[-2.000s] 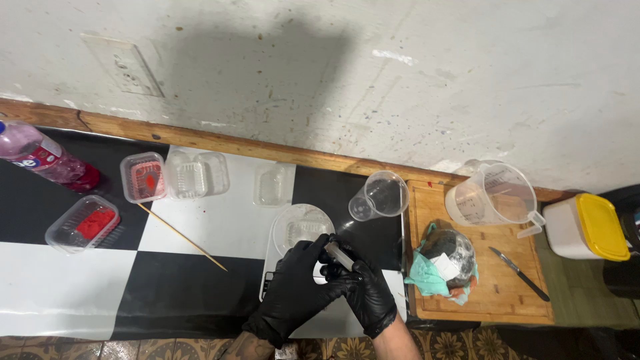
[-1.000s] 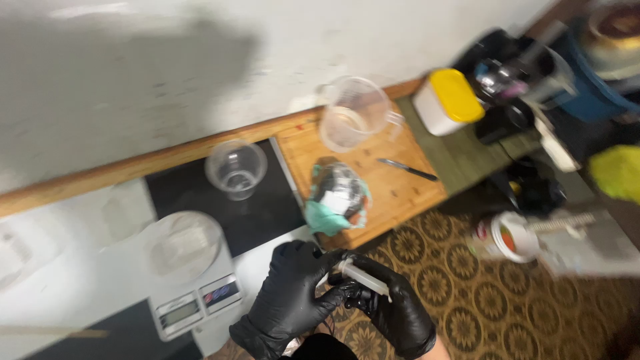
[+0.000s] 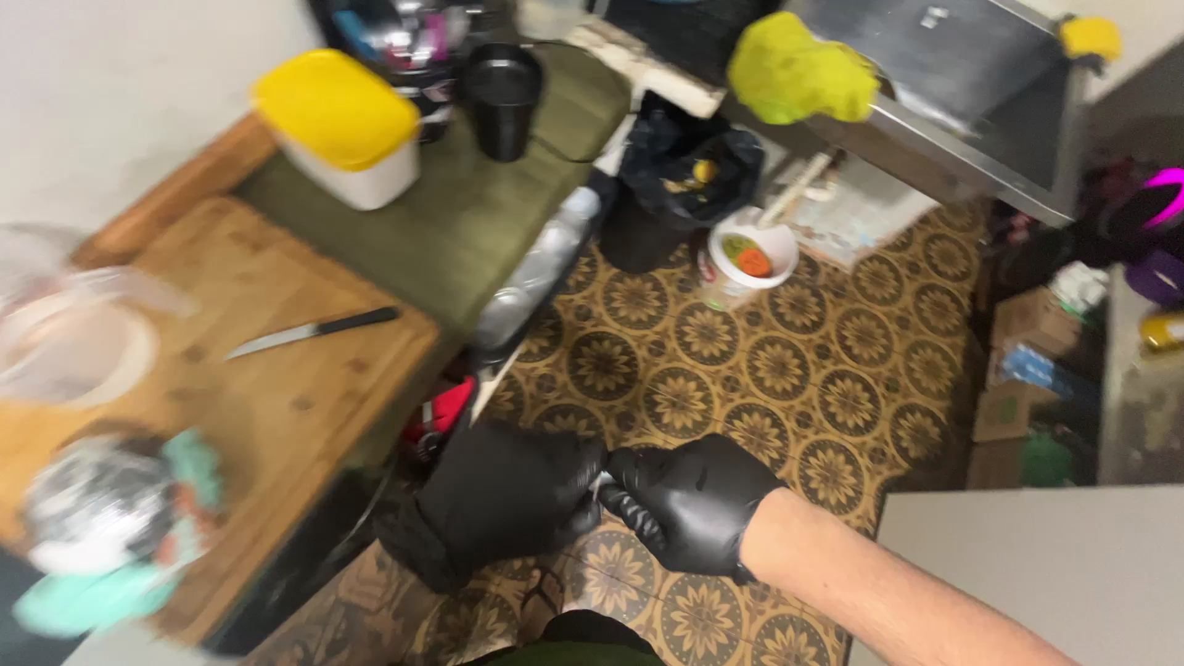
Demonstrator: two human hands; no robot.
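Observation:
Both hands wear black gloves and meet over the tiled floor, to the right of the table. My left hand [image 3: 518, 499] and my right hand [image 3: 694, 504] have their fingertips closed around a small, pale thing [image 3: 601, 481], mostly hidden between them; what it is cannot be made out now. To the left, a wooden cutting board [image 3: 277, 407] carries a knife with a black handle [image 3: 356, 321], a clear plastic measuring jug [image 3: 74, 342] and a foil-like silvery bundle [image 3: 102, 504] with a turquoise cloth [image 3: 102, 597] by it.
A white tub with a yellow lid [image 3: 338, 116] and a black cup [image 3: 500, 97] stand behind the board. On the floor are a lined trash bin [image 3: 684, 176] and a white bucket [image 3: 751, 259]. A metal sink counter [image 3: 962, 157] is at the upper right, and a pale surface [image 3: 1036, 564] at the lower right.
The view has swung far to the right. A clear, syringe-like tube showed between my hands earlier; now my fingers cover nearly all of what they hold. My hands are away from the scale and over the floor.

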